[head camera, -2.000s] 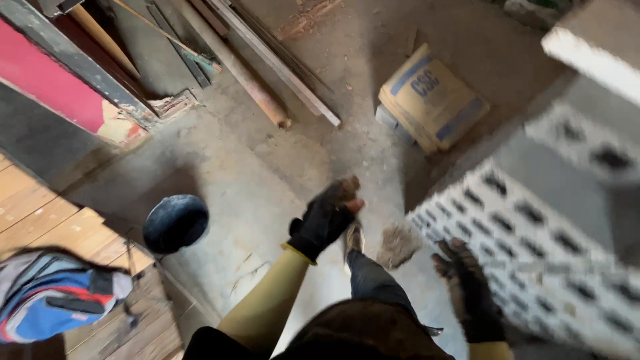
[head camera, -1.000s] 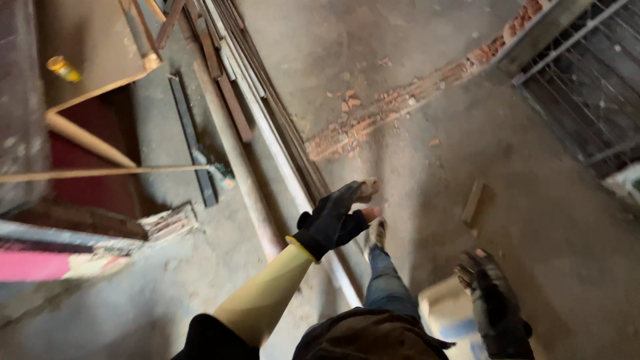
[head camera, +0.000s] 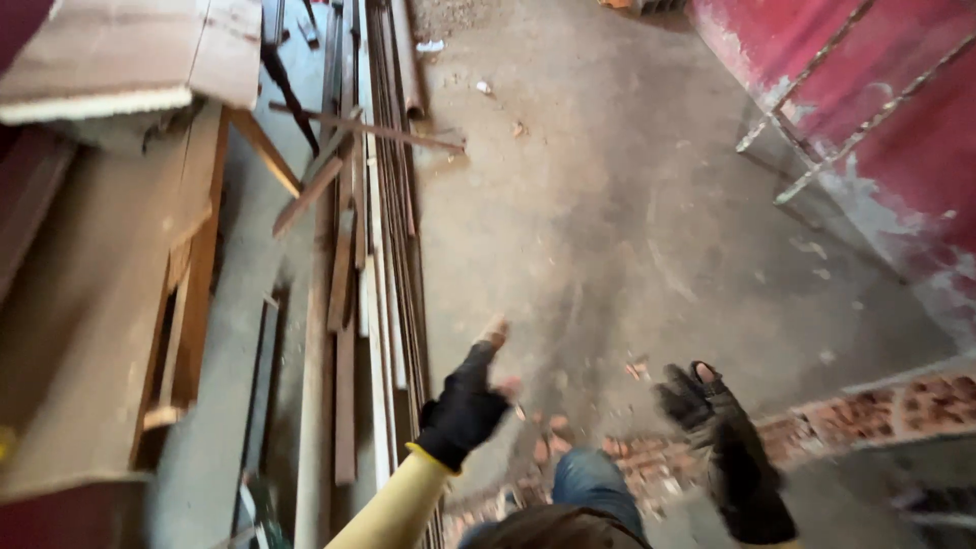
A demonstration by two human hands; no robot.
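Observation:
My left hand (head camera: 469, 404), in a black glove that leaves fingertips bare, is held out at bottom centre with its fingers apart and nothing in it. Just beyond it on the left lies a long bundle of metal bars and pipes (head camera: 381, 252) on the concrete floor (head camera: 549, 191). At the lower right hangs my right hand (head camera: 717, 427) in a dark, dusty glove, empty, its fingers loosely spread. A strip of broken brick (head camera: 854, 419) crosses the floor below and between the hands, near my knee in blue jeans.
A rough wooden table or bench (head camera: 99, 267) stands at the left, with a board (head camera: 130, 53) above it. Short wooden offcuts (head camera: 309, 197) lie across the bars. A rusty metal ladder-like frame (head camera: 846, 145) leans on the red wall (head camera: 900, 99) at the upper right.
The view has moved forward over the floor. The paper sack and the perforated blocks seen earlier are out of view; the brick strip, farther off before, is now at my legs. Both hands remain empty.

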